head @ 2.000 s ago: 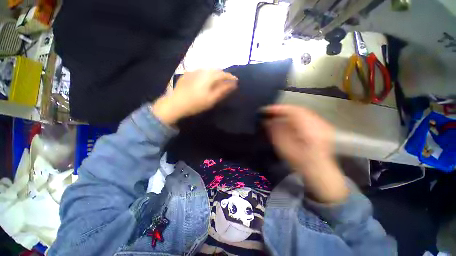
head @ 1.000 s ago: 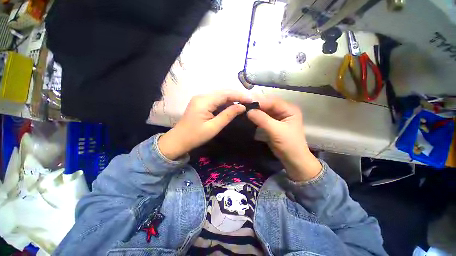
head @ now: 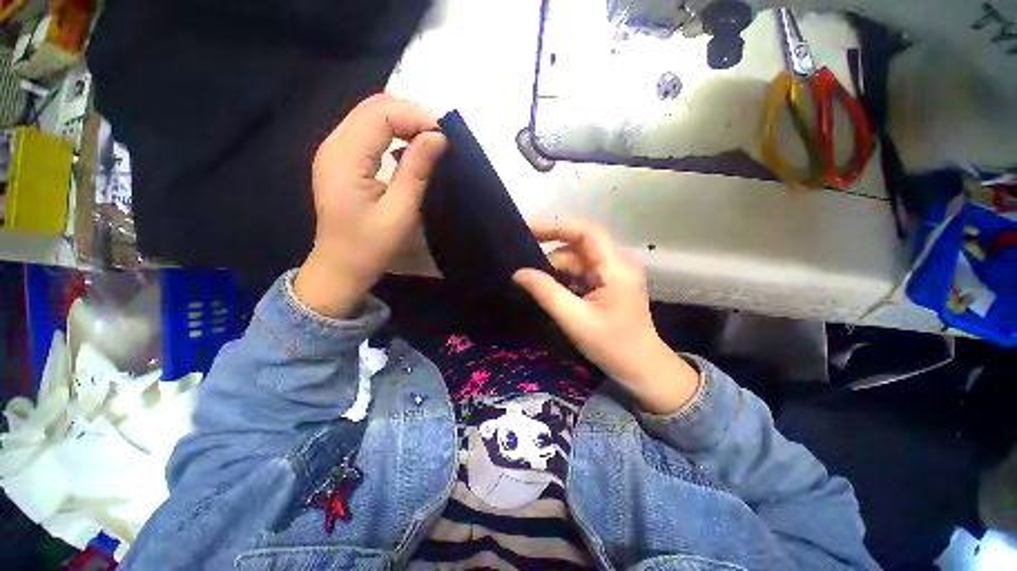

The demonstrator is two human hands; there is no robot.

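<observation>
A black cut piece (head: 480, 212) is stretched between my two hands above the front edge of the machine table, with a straight folded-looking edge running down to the right. My left hand (head: 374, 190) pinches its upper end between thumb and fingers. My right hand (head: 597, 301) pinches its lower right end. The lower part of the piece blends into dark cloth over my lap, so its full outline is hidden. A large black garment panel (head: 234, 123) lies heaped to the left.
Scissors (head: 821, 134) with yellow and red handles lie on the machine bed (head: 625, 123), right of a dark round attachment (head: 726, 34). A blue tray (head: 970, 273) is at the right table edge. A blue crate (head: 201, 318) and white scraps (head: 100, 435) are lower left.
My hands have moved apart, the left one up and left, the right one slightly down. The black piece, earlier mostly hidden between the fingers, now shows as a long stretched edge.
</observation>
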